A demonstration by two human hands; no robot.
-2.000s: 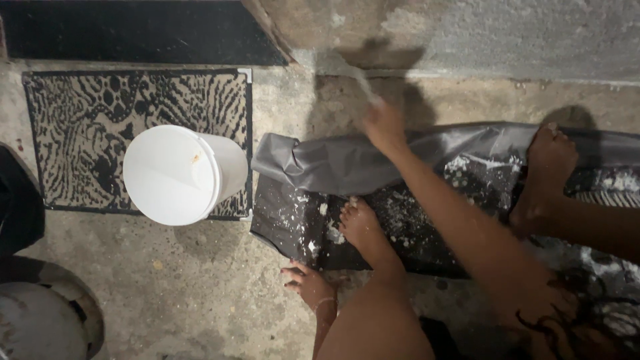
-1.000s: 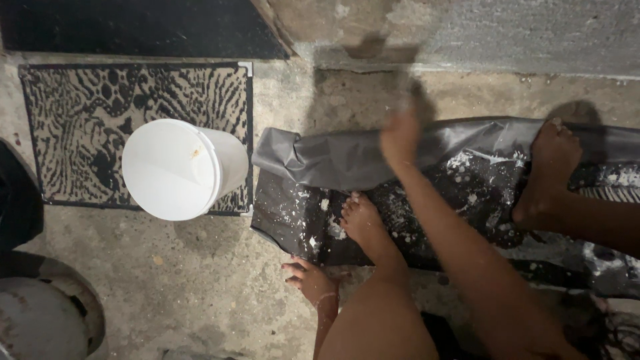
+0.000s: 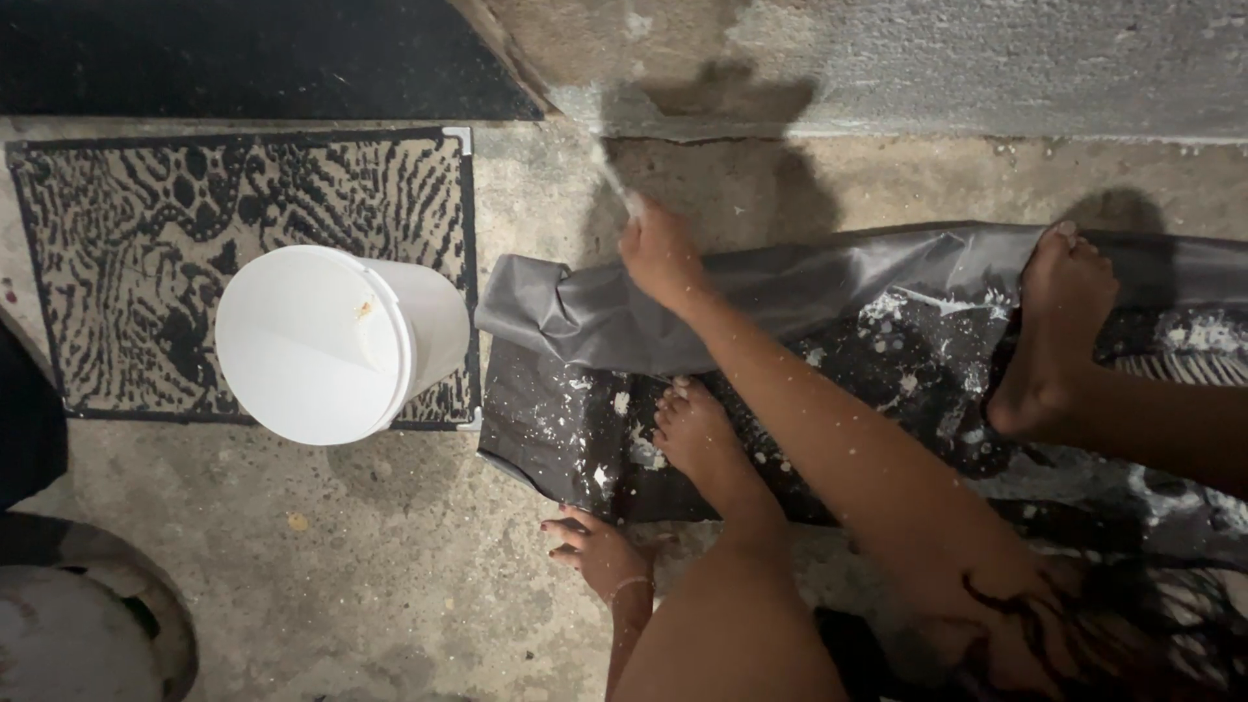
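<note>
My right hand (image 3: 665,255) is closed around the handle of a thin, pale tool (image 3: 614,177), its kind unclear from blur. The tool points up and left toward the foot of the concrete wall. Specks of white dot my right forearm. My left hand (image 3: 597,558), fingers spread and nothing seen in it, is over the floor by the lower left edge of a dark plastic-like sheet (image 3: 556,409). White splatters and flakes lie on the sheet, and its upper side is folded over. My bare left foot (image 3: 697,434) and right foot (image 3: 1058,322) rest on it.
A white plastic bucket (image 3: 434,312) stands on a patterned doormat (image 3: 127,283) at the left. The concrete wall (image 3: 1033,68) runs along the top right. A dark panel (image 3: 244,58) is at the upper left, and a round, worn object (image 3: 68,634) at the lower left.
My right hand has moved left along the foot of the wall, with the tool still in it. My left hand and both feet have stayed in about the same place.
</note>
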